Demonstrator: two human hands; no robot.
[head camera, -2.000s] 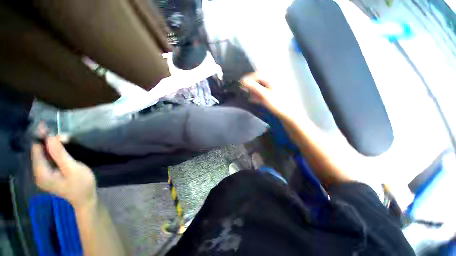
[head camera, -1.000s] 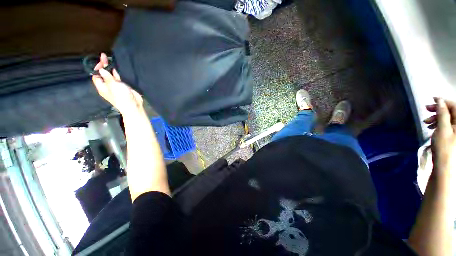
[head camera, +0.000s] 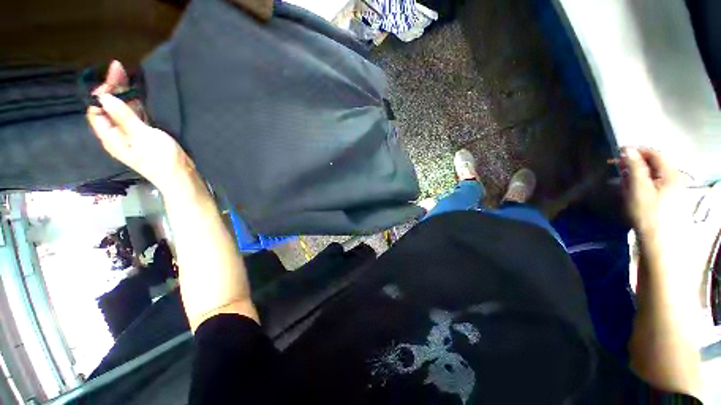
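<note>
A dark grey garment (head camera: 277, 119) hangs at the upper left, its wide body spread towards the middle and its lower edge near my waist. My left hand (head camera: 126, 130) is at the garment's top, beside other hanging dark garments, with its fingers around a thin dark piece that looks like a hanger. My right hand (head camera: 644, 178) is out to the right over the edge of a white padded table (head camera: 656, 87). Its fingers are curled, and a small thin thing seems to show at the fingertips, too blurred to name.
A rail of dark garments (head camera: 47, 158) fills the left, with brown cloth (head camera: 71, 32) above. A blue basket (head camera: 261, 240) is partly hidden under the grey garment. Speckled floor (head camera: 443, 87) shows between rail and table. Another person in dark clothes (head camera: 130, 277) is at lower left.
The dark garment first lay stretched between my hands and now hangs at the rail. My left hand has moved a little further left since a second ago. My right hand has moved inward to the table edge.
</note>
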